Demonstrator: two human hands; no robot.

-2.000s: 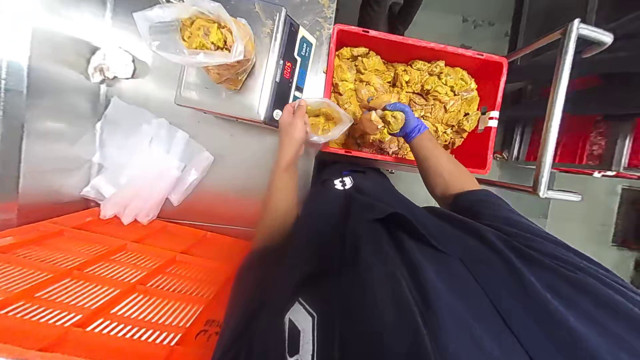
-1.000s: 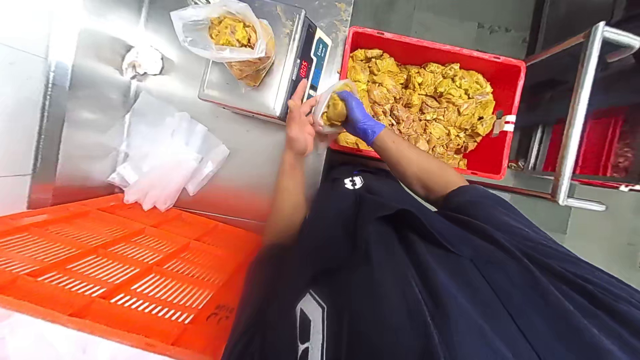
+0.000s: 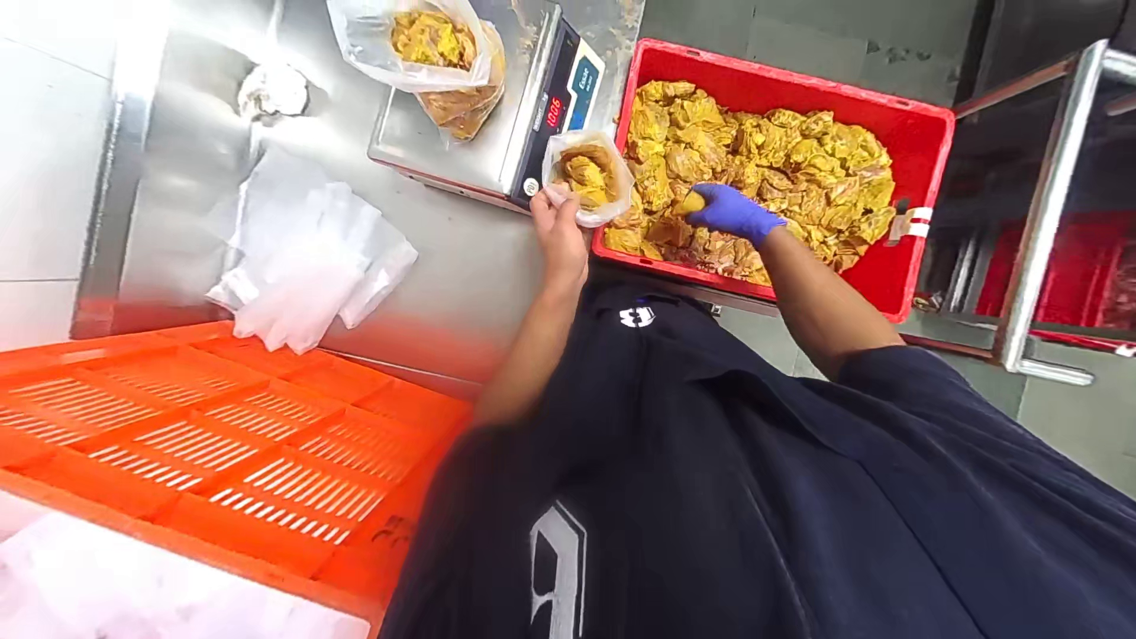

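Bare, my left hand pinches the near rim of a clear plastic bag that has yellow marinated pieces, probably meat, inside. My right hand, in a blue glove, is over the red crate and has a yellow piece at its fingertips. Yellow-coated pieces fill much of that crate. Left of the held bag, a digital scale bears an open, filled plastic bag.
Flat plastic bags lie on the steel table, near a crumpled white item. An orange slotted crate is at lower left. A metal tube frame stands at the right.
My right hand was over the crate with a piece, then at the mouth of the held bag, and is now back over the crate. My left hand has stayed at the bag.
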